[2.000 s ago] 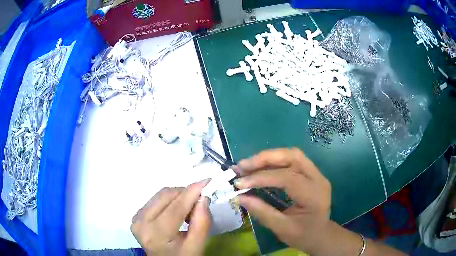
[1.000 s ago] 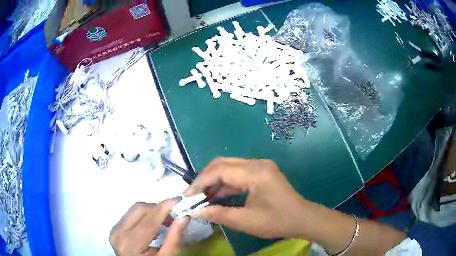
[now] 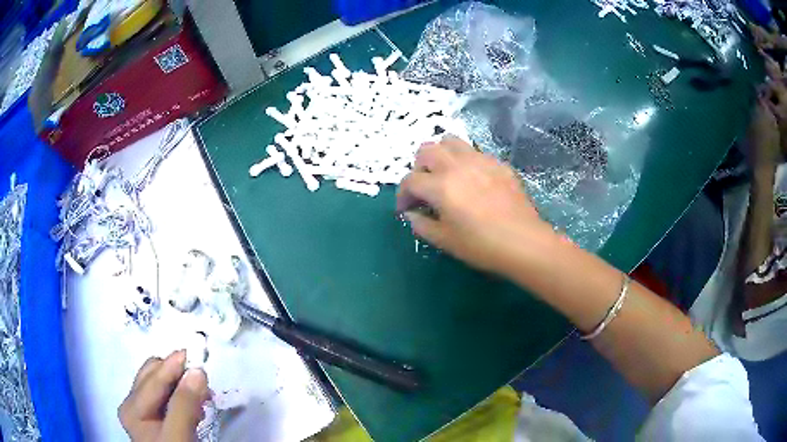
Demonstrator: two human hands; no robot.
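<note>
My left hand (image 3: pixel 164 399), cut by the bottom edge, pinches a small white corded unit (image 3: pixel 197 350) between thumb and fingers. My right hand (image 3: pixel 470 203) is over the tiny metal pins beside the heap of white plastic pieces (image 3: pixel 367 125). Its fingers are bent together and hide most of the pins; whether they hold one cannot be told. A tool with a long black grip (image 3: pixel 354 356) lies across the edge between white board and green mat, its shaft running into a bulky white head.
White cord bundles (image 3: pixel 103 211) lie on the white board (image 3: pixel 267 388). A red carton (image 3: pixel 138 95) stands above it, a blue bin (image 3: pixel 47 319) at left. A clear bag (image 3: pixel 561 129) of metal parts lies right of the white pieces. Another person's arm (image 3: pixel 761 164) shows at right.
My right hand has left my left hand and moved up and right to the metal pins. My left hand keeps a white piece. The view has shifted, and the black grip is now uncovered.
</note>
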